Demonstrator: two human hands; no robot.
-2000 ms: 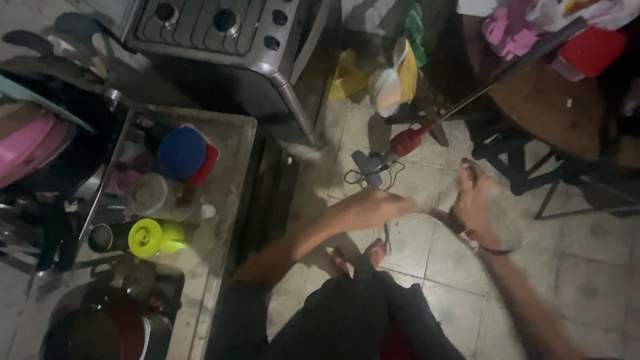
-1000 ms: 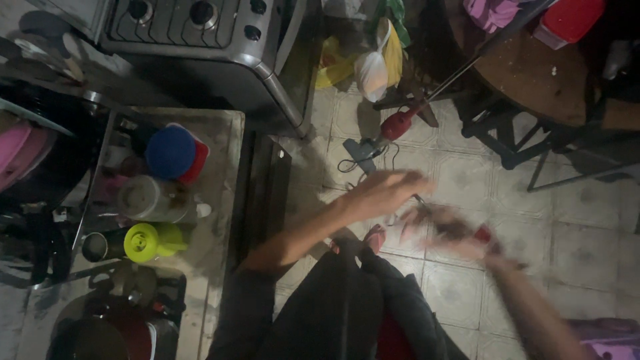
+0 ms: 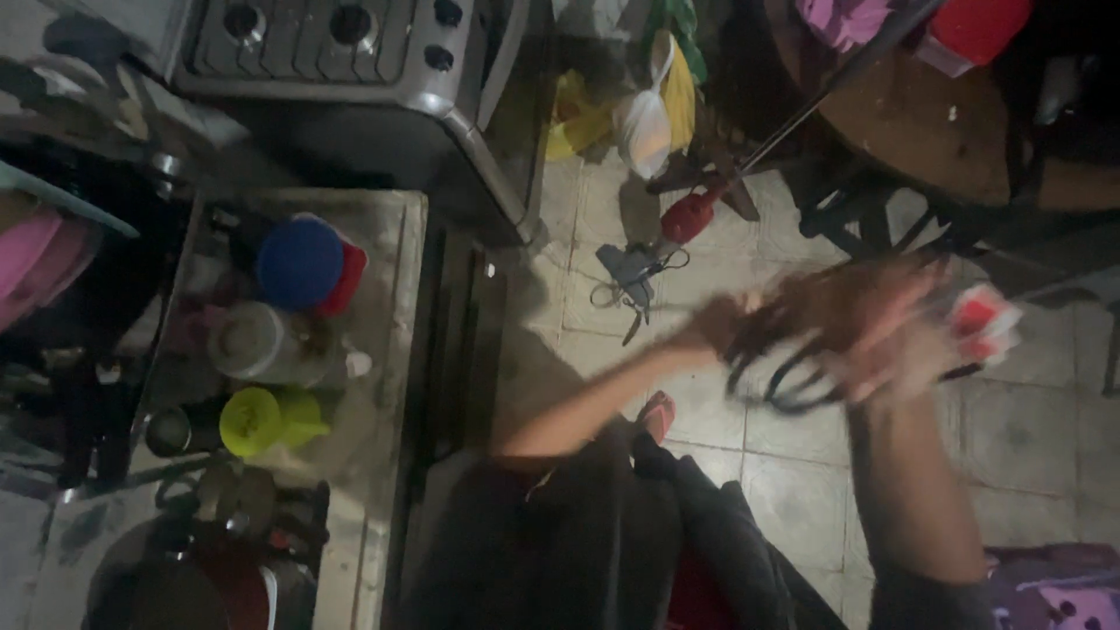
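Note:
My left hand (image 3: 731, 324) and my right hand (image 3: 884, 328) are close together over the tiled floor, both heavily blurred. A dark cord (image 3: 801, 381) hangs in loops between them, against the fingers of my right hand. The left fingers are too smeared to show a grip. By my right wrist is a blurred red-and-white thing (image 3: 984, 324), its kind unclear. On the floor beyond my left hand lies a grey tool with a dark cord (image 3: 630, 267), close to the red end (image 3: 687, 217) of a long thin rod.
At the left, a worktop (image 3: 398, 289) holds a blue lid (image 3: 300, 262), clear containers and a yellow-green cup (image 3: 251, 422). A gas stove (image 3: 306, 52) is behind it. White and yellow bags (image 3: 646, 131) hang near a round wooden table (image 3: 919, 122). Purple fabric (image 3: 1050, 586) is at lower right.
Both hands have moved forward and to the right, and now overlap more. Loops of dark cord show plainly between them. The purple fabric has come further into view at lower right.

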